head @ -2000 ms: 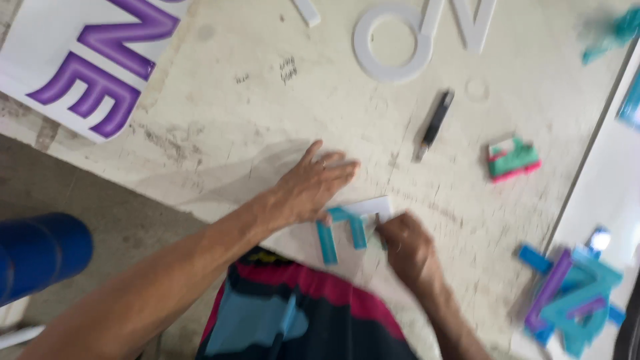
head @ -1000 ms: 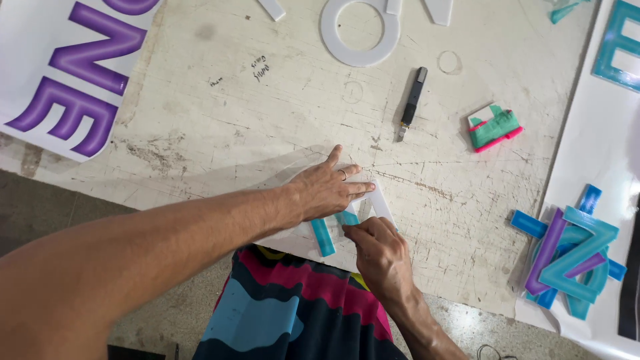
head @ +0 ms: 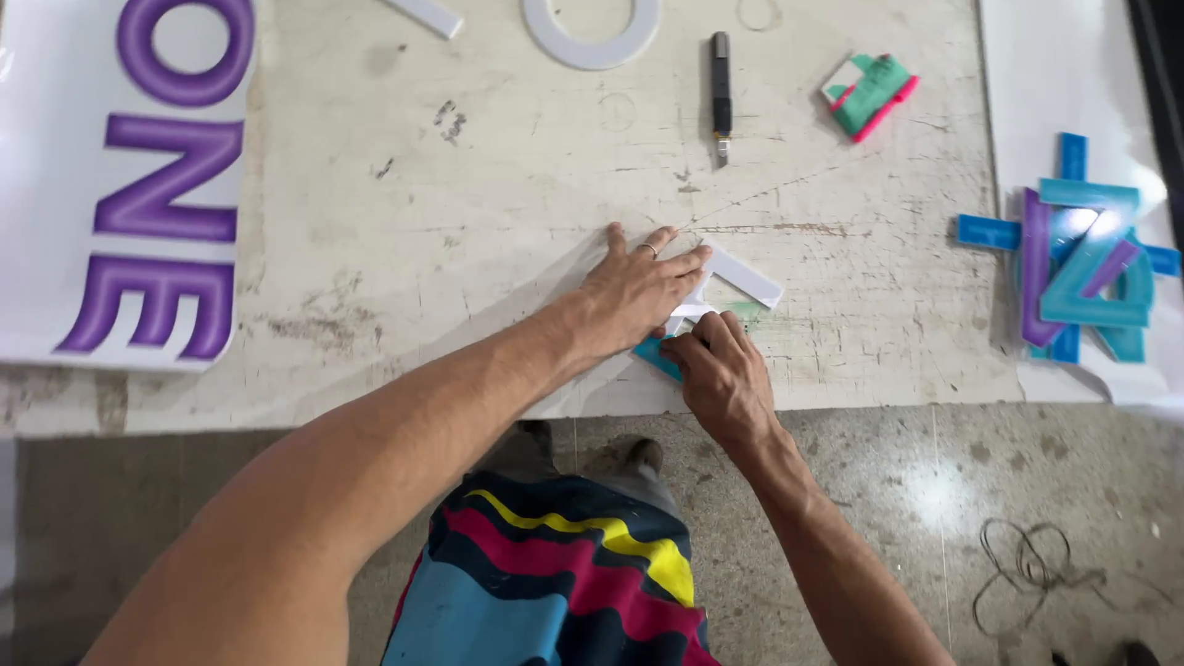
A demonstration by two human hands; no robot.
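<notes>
A white letter-shaped piece (head: 743, 277) lies near the front edge of the worktable, part of its face covered by teal film (head: 659, 359). My left hand (head: 643, 287), with a ring on one finger, presses flat on the piece with its fingers spread. Just to the right, my right hand (head: 726, 365) has its fingertips pinched at the teal film on the lower part. The pinched edge itself is hidden by the fingers. A black craft knife (head: 721, 97) lies farther back on the table, apart from both hands.
A printed sheet with purple letters (head: 55, 185) lies at left. White letter pieces, including a ring-shaped one (head: 593, 57), are at the back. A green and pink cloth-wrapped block (head: 869, 95) lies right of the knife. Teal, purple and blue letters (head: 1091, 296) are piled at right.
More white surface shows on the piece, where teal film covered its strokes earlier. The piece lies at a different angle. My left hand still presses on it. The view has shifted.
</notes>
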